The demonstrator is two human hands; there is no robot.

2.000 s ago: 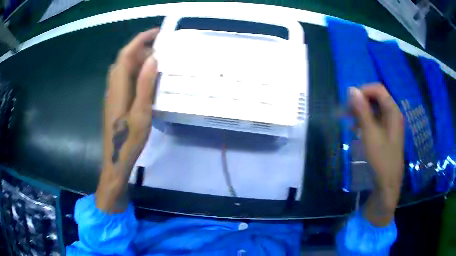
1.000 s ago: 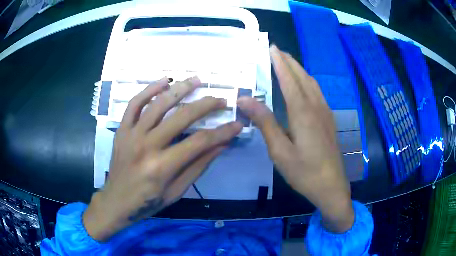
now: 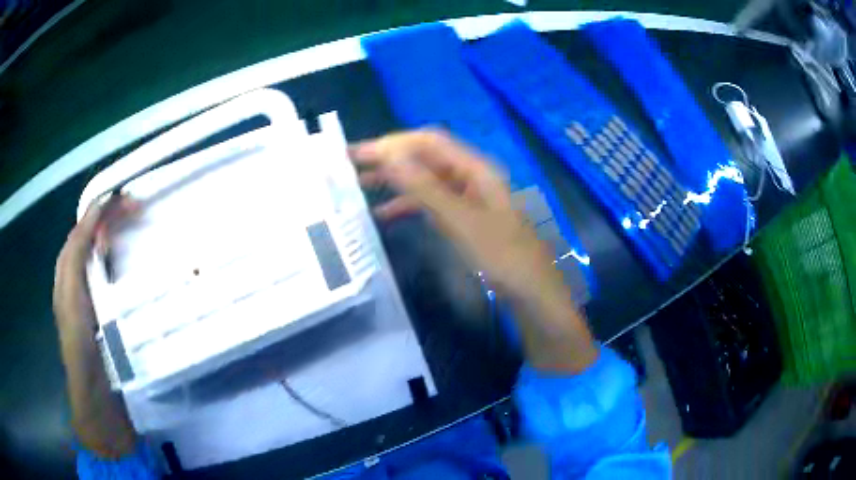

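The white housing [image 3: 206, 253] lies on the white protective sheet [image 3: 366, 394], its U-shaped loop stand [image 3: 188, 131] at the far side. One dark-grey large pad [image 3: 328, 255] is on the housing's right end and another large pad [image 3: 117, 352] on its left end. A thin lead wire [image 3: 305, 401] trails from the near edge. My left hand [image 3: 89, 272] is at the housing's left side, thumb over the top, holding it. My right hand [image 3: 441, 187] is blurred, right of the housing and apart from it, fingers spread; I see nothing in it.
Three blue release liner sheets [image 3: 422, 84] lie at the right; the left one carries large grey pads, the middle one small pads [image 3: 629, 169]. A white corded device [image 3: 741, 117] lies at far right. A green crate [image 3: 807, 281] and a dark bin stand lower right. The conveyor belt [image 3: 282, 33] runs behind.
My left hand has moved from the housing's near face to its left side. My right hand has let go and moved right. The view has turned, so the housing appears tilted at left.
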